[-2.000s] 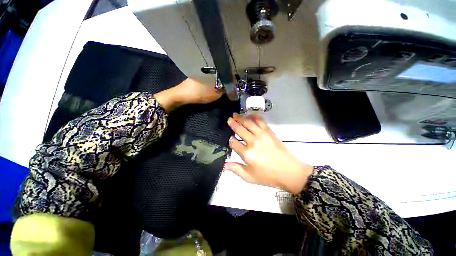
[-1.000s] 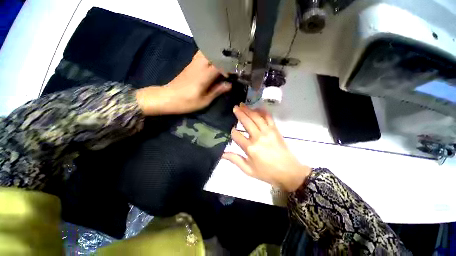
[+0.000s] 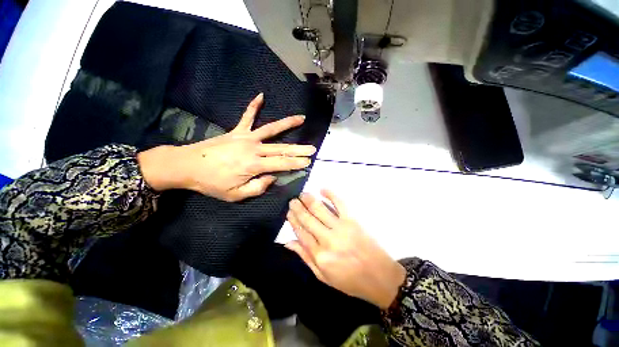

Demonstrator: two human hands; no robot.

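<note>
A black mesh back panel (image 3: 224, 68) lies on the white machine table, with a green-brown camouflage strip (image 3: 184, 125) across it. Its right edge runs up to the presser foot and needle area (image 3: 326, 85). My left hand (image 3: 234, 159) lies flat on the panel over the strip, fingers spread, pressing but gripping nothing. My right hand (image 3: 343, 251) is at the panel's lower right edge, fingertips close to or on the edge, fingers nearly together. Whether it pinches the edge cannot be told.
The sewing machine head (image 3: 434, 34) with its control panel (image 3: 543, 47) overhangs at the top right. A white bobbin or spool (image 3: 368, 97) stands right of the needle. A black smartphone (image 3: 480, 129) lies on the bed. A crinkled clear plastic bag (image 3: 129, 318) is at the lower left.
My left hand has moved from beside the needle down onto the panel and spread its fingers. My right hand has slid down along the edge. The machine appears higher in view.
</note>
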